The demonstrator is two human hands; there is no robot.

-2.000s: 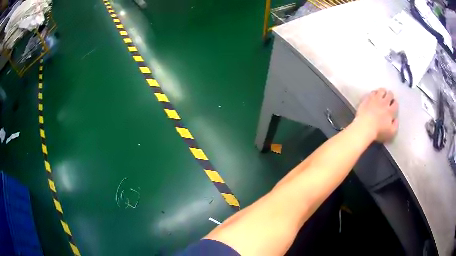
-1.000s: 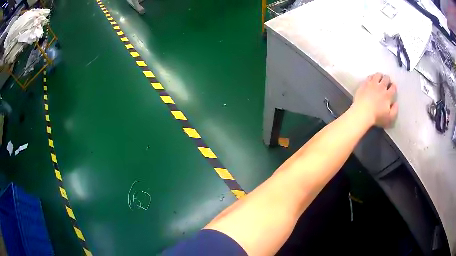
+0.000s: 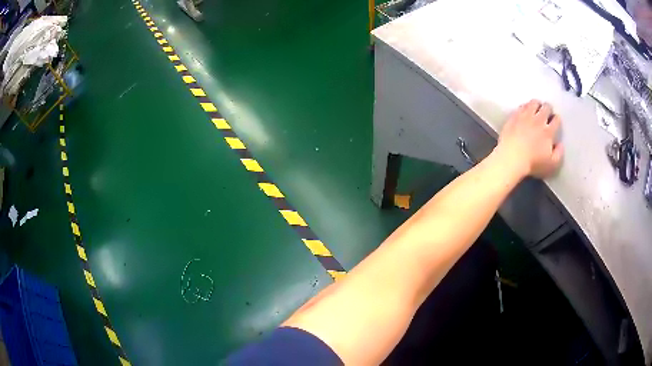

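My left hand (image 3: 530, 139) rests palm down on the front edge of the pale worktable (image 3: 457, 64). Its fingers are slightly bent and a little apart, the thumb is on the right side, and no object shows in it. Beyond it, dark pliers (image 3: 570, 71) lie on white paper (image 3: 583, 44). Large black shears (image 3: 627, 154) lie to the right of the hand, apart from it. My right hand is out of the picture.
A drawer handle (image 3: 465, 150) is on the table's side. Clear plastic and dark strips lie at the far right. A blue crate (image 3: 39, 318) stands on the green floor at lower left. Yellow-black tape (image 3: 252, 165) crosses the floor. A yellow rack (image 3: 50, 107) holds white material.
The camera view has shifted slightly, so the table and tools sit a little further left and higher. My left hand stays on the table edge, with no clear change of pose.
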